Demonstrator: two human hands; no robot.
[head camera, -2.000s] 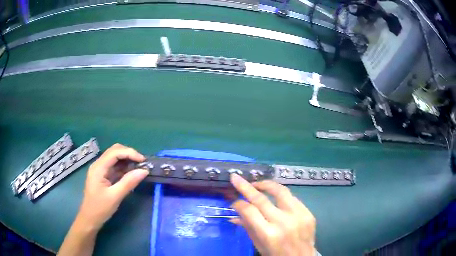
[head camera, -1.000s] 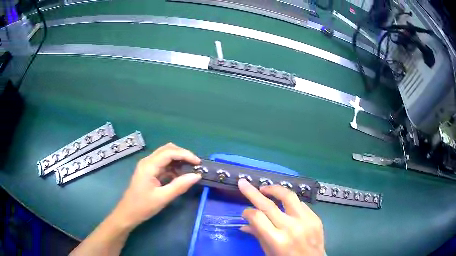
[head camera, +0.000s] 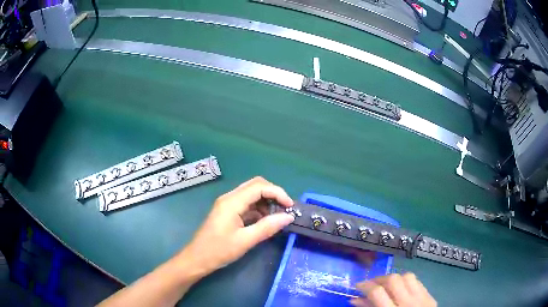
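A dark grey fixture bar with a row of several small round silvery components lies across the back of a blue plastic tray. My left hand grips the bar's left end between thumb and fingers. My right hand is over the tray near the bottom edge, partly cut off, with thin silver tweezers at its fingertips. Small pale bits lie in the tray. A second bar lies at the held bar's right end.
Two loose bars lie at left. Another bar with a white stick rests on the nearer metal rail. A black box stands at far left, a grey machine with cables at right.
My right hand has moved off the bar's components, down towards the front of the tray. My left hand still grips the bar's left end. The whole view has shifted left.
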